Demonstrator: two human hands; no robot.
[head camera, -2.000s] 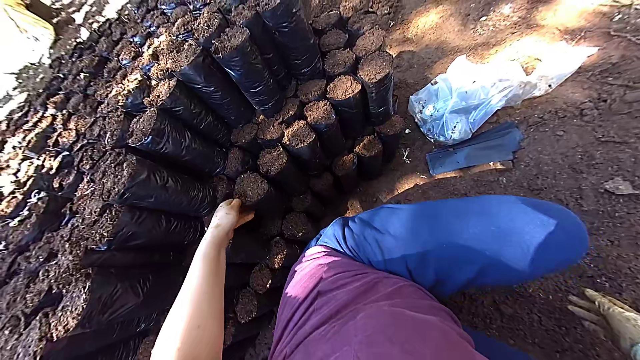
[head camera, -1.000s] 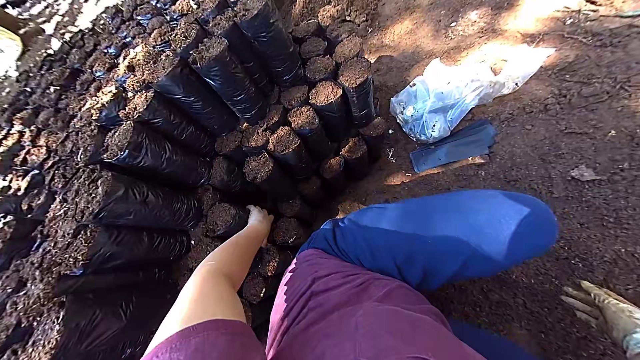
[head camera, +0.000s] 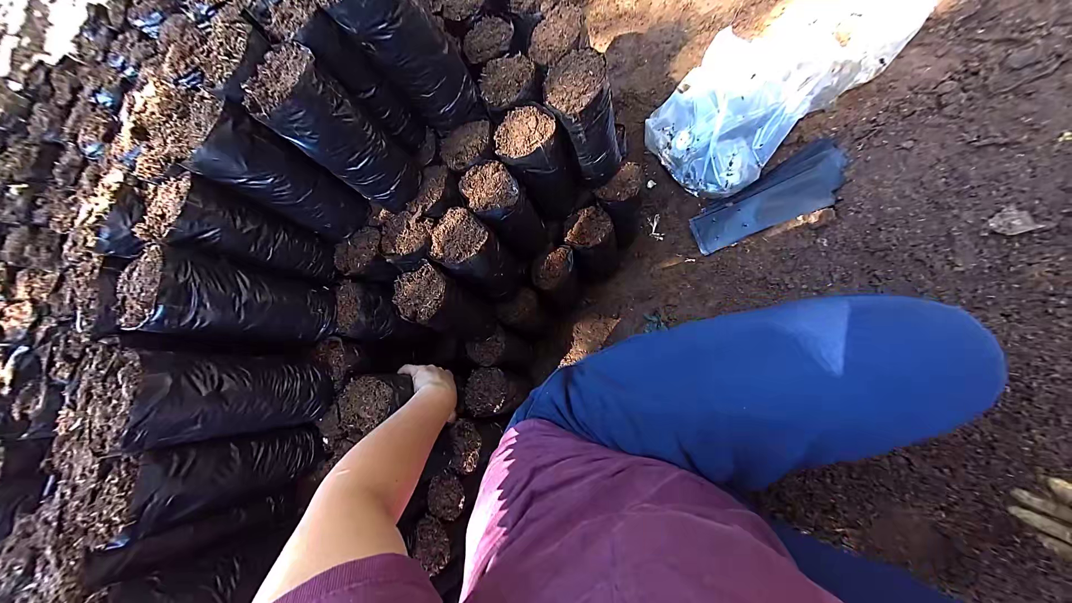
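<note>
My left hand (head camera: 435, 386) reaches down among upright black plastic bags filled with soil. Its fingers touch the side of one soil-filled bag (head camera: 368, 402); part of the hand is turned away, so its grip is not plain. Another small filled bag (head camera: 494, 391) stands just right of the hand. Larger black bags of soil (head camera: 239, 295) lean in rows at the left. Of my right hand (head camera: 1047, 511), only the fingers show at the right edge, low over the soil, in what looks like a soiled glove. They are apart with nothing seen between them.
A translucent plastic bag (head camera: 720, 126) lies on the dirt at the upper right, beside a stack of flat, empty black bags (head camera: 770, 197). My knee in blue trousers (head camera: 837, 385) crosses the middle right. A dry leaf (head camera: 1013, 221) lies on the ground farther right.
Two seconds ago my left hand was at the top of a small filled bag; that bag has since shifted lower among the others. The hand has moved down and right.
</note>
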